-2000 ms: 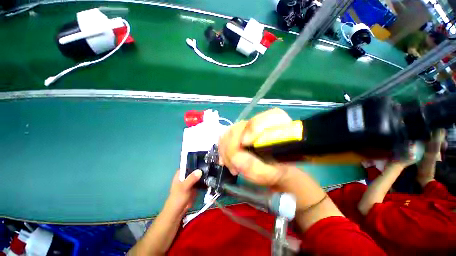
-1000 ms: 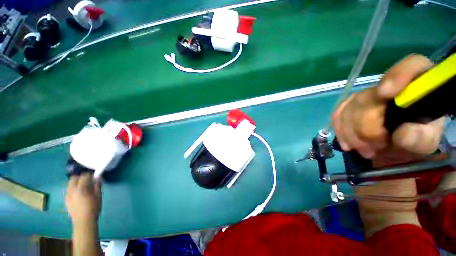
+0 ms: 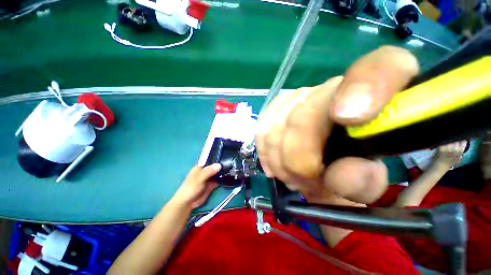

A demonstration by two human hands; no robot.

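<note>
A white dome camera (image 3: 218,131) with a black ball and red cap lies on the blue-green worktop in front of me. My left hand (image 3: 202,184) holds its black ball end, thumb on top. My right hand (image 3: 328,129) grips the black and yellow electric screwdriver (image 3: 425,107), large in the foreground. The screwdriver's metal nose (image 3: 248,158) is over the black ball; the bit tip and any screw are too small to tell. The camera's right side is hidden behind my right hand. A white cable (image 3: 219,206) trails from under the camera toward me.
Another dome camera (image 3: 58,134) lies on the worktop at left. A further camera (image 3: 172,16) lies on the green conveyor (image 3: 226,70) beyond the metal rail. A blue crate (image 3: 97,252) with white-and-red parts is below left. A grey arm (image 3: 344,214) crosses at right. Another person's hand (image 3: 449,156) is at right.
My left hand has left the camera at left and now holds the middle one. My right hand has brought the screwdriver left over that camera. The view has shifted.
</note>
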